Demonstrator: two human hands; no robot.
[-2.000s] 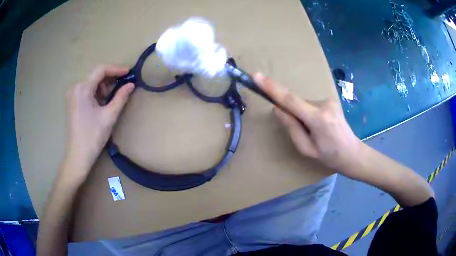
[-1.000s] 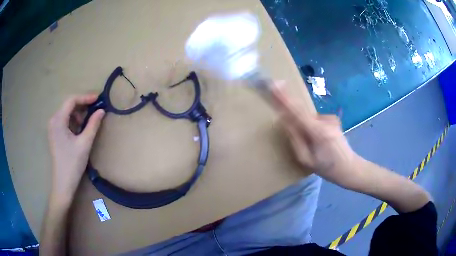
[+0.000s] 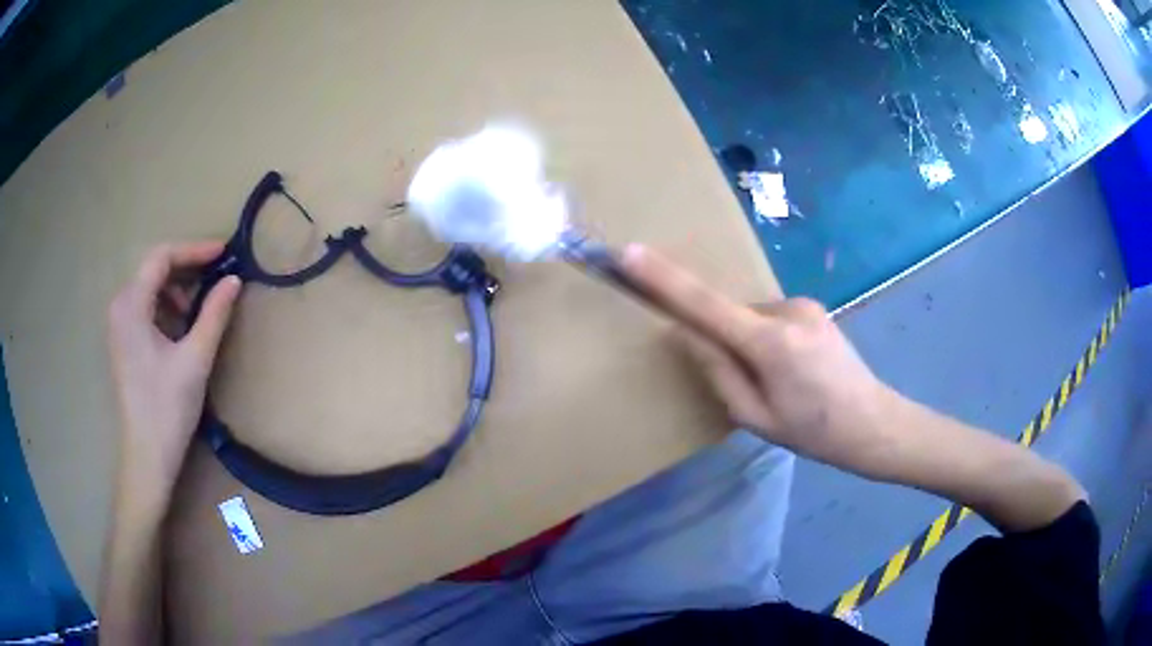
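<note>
A black headphone frame (image 3: pixel 331 493) lies on the cardboard work sheet (image 3: pixel 594 416), its thick headband arc towards my body and its two open rings away from me. My left hand (image 3: pixel 171 316) pinches the frame's left joint between thumb and fingers. My right hand (image 3: pixel 790 379) holds the padded hammer (image 3: pixel 486 192) by its dark grip. The white padded head is over the right ring and hides its outer part; I cannot tell whether it touches. The chunky right yoke joint (image 3: pixel 470 270) shows just below the white padding. A thin dark wire curls inside the left ring.
A small white label (image 3: pixel 240 525) lies on the cardboard near my left forearm. On the teal bench (image 3: pixel 872 240) at the right are another white label (image 3: pixel 766 194), a small black thing and pale tangled scraps. Yellow-black floor tape (image 3: pixel 1074 366) runs along the floor at the right.
The hammer head has come down and left onto or over the right ring since a second ago. The frame, cardboard and left hand sit further left in view than at first. Both grips continue.
</note>
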